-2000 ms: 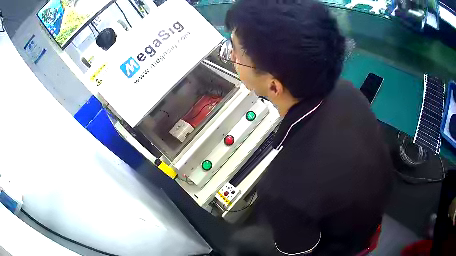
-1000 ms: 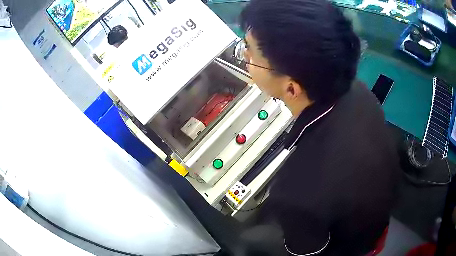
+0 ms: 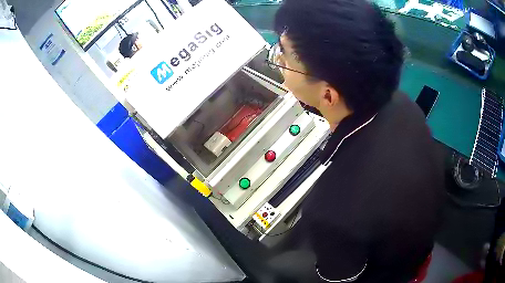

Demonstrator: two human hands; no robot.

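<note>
Neither of my hands is in view. In front of me stands an off-white shield box with its white lid marked "MegaSig" tilted up. Inside the open chamber is a test fixture, a small white block beside a red base. The box front has a green button, a red button and another green button in a row. Below them is a black keyboard, partly hidden by a person, and a small white and yellow control panel.
A person in a black polo stands close on the right, hands hidden. Behind are a green bench, a smartphone, a perforated strip, a blue tray and a cable coil. A large white surface fills the left.
The view has shifted, so the box and the person sit further right in the picture. The blue tray at the upper right has come into view. The lid stays up.
</note>
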